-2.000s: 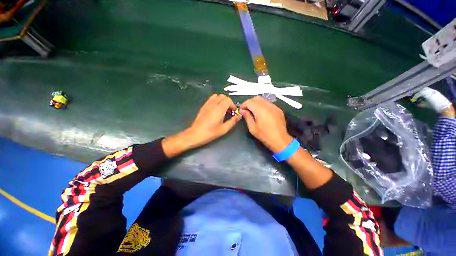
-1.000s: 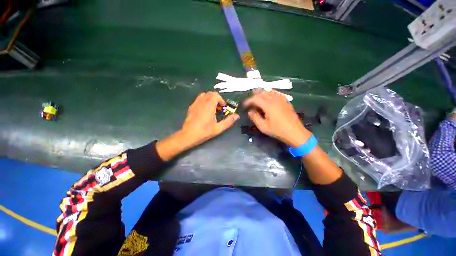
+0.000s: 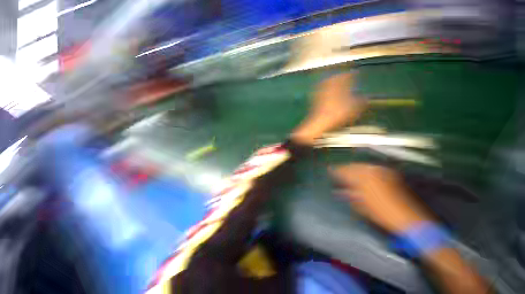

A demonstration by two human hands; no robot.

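Note:
The whole head view is strongly blurred. My left hand is stretched out over the green belt, beyond the white strips; its fingers are smeared and I cannot tell whether it holds anything. My right hand, with a blue wrist band, is nearer to me, on the near side of the white strips. Its fingertips are blurred, and no held part can be made out. A yellow-green streak shows on the belt's left part, perhaps a small yellow-and-black part.
The green belt runs across the view. A tan board with a grey-white item lies along the far side. An amber streak lies right of my left hand. Dark smeared shapes are right of my right hand. Blue floor shows at left.
The view has swung left and blurred. My left hand has moved forward, away from me and past the white strips; the hands are now farther apart. The plastic bag is no longer seen.

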